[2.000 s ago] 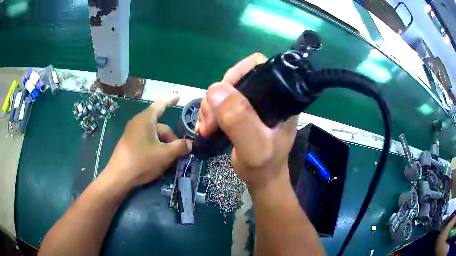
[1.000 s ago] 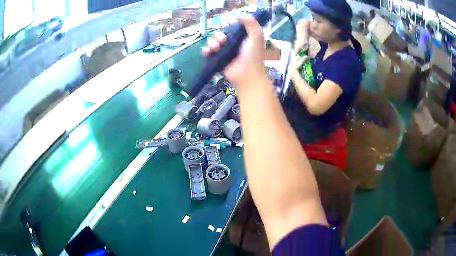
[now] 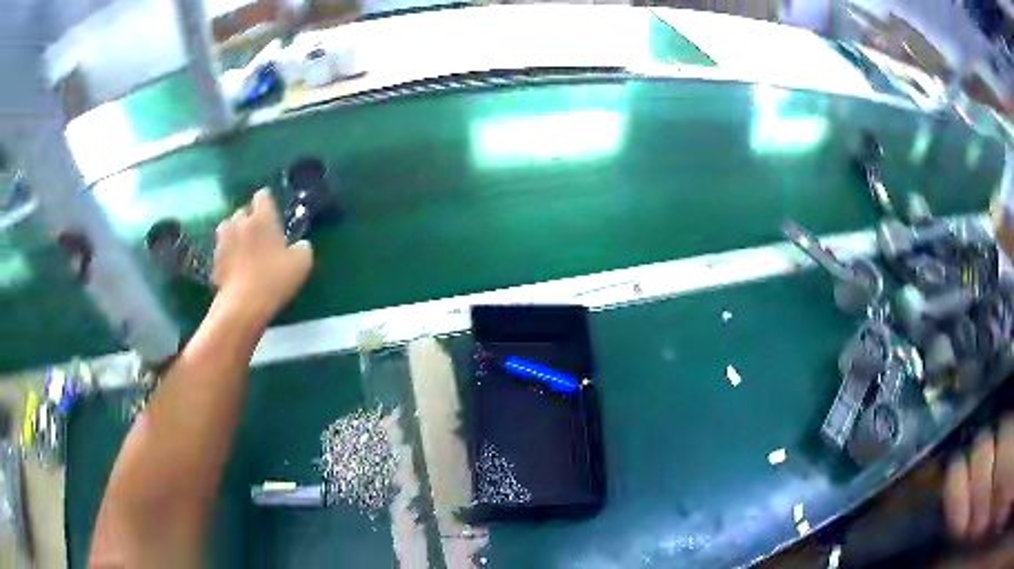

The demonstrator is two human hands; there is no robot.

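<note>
My left hand point(image 3: 261, 256) is stretched over the green conveyor belt. Its fingers are apart, beside a dark, blurred device with a round head point(image 3: 307, 183). A similar round-headed unit point(image 3: 167, 239) lies further left. Part of a hand point(image 3: 976, 489) shows at the lower right edge, cut off, beside a dark shape; I cannot tell whether it is my right hand or what it holds. On the bench are a heap of small screws point(image 3: 361, 458) and a short grey bar point(image 3: 289, 493) beside it.
A black tray point(image 3: 545, 439) holds a blue cell point(image 3: 542, 375) and loose screws. Grey housings point(image 3: 873, 389) are piled at the right. The belt's pale edge point(image 3: 656, 278) crosses the view. A white post point(image 3: 122, 289) stands at left, near small coloured parts.
The view swung right to another worker, then back to the bench. The housing has gone from the work spot. My left hand is over the belt; the raised screwdriver is no longer clearly visible.
</note>
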